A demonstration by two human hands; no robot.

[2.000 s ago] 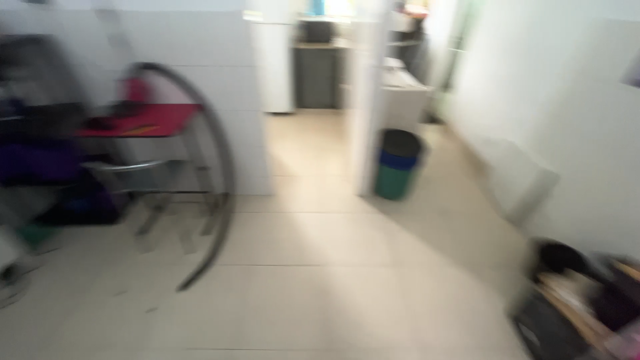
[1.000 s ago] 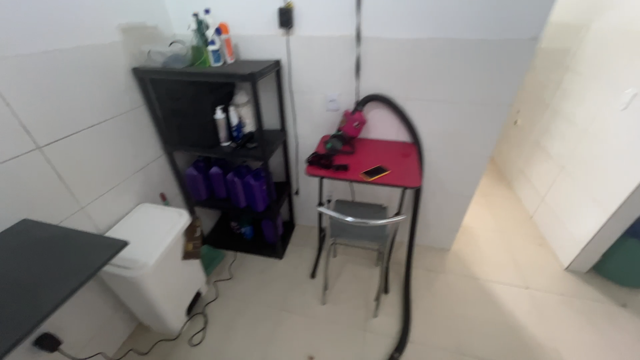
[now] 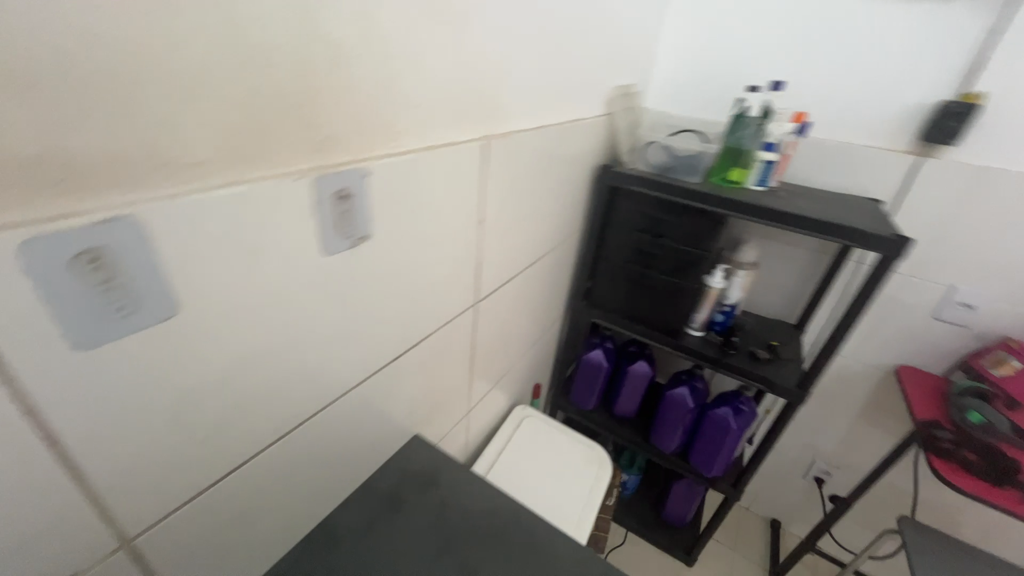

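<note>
Neither my left hand nor my right hand shows in the head view. At the bottom centre is a dark flat tabletop. Beyond it stands a white lidded bin. A black plastic shelf unit fills the corner, with green and white bottles and a clear container on top. Its middle shelf holds a white pump bottle; several purple jugs line the shelf below. On the right, a red table bears a pink device and dark, blurred items.
Two wall plates, a larger one and a smaller one, sit on the tiled wall at left. A grey chair seat is at the lower right. A cord with a black plug runs from a socket near the floor.
The view has swung far to the left, from the doorway past the red table to the tiled wall and shelf unit. The doorway and green bin are out of view.
</note>
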